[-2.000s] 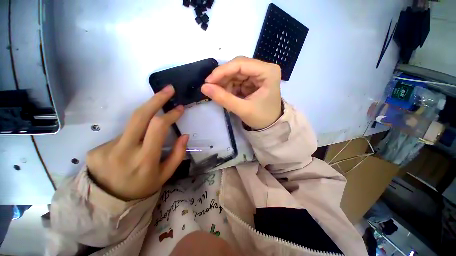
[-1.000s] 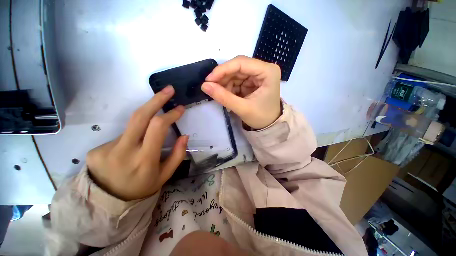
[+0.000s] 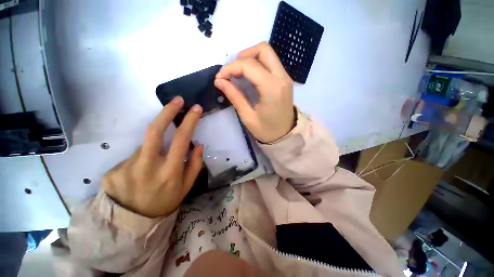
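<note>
A phone middle frame (image 3: 187, 89) lies at the table's near edge, its solid black camera end away from me and its large window towards my lap. A pale round hole shows near its right side. My left hand (image 3: 154, 162) rests on the frame, two fingertips on the black end and the thumb at the window's left edge. My right hand (image 3: 260, 92) has thumb and forefinger pinched together at the right corner of the black end. Whether a small part is between those fingertips cannot be seen.
Loose black pieces (image 3: 201, 12) lie at the top of the view. A black dotted square tray (image 3: 297, 43) lies beyond my right hand. Dark tweezers (image 3: 414, 35) lie far right. A brown carton (image 3: 403, 195) with white strings is below the right edge. A pale-rimmed holder (image 3: 64, 142) with dark frames stands left.
My right hand's pinch has moved slightly up and left, uncovering a hole in the frame. My left fingers have shifted a little on the frame. The whole view has shifted slightly.
</note>
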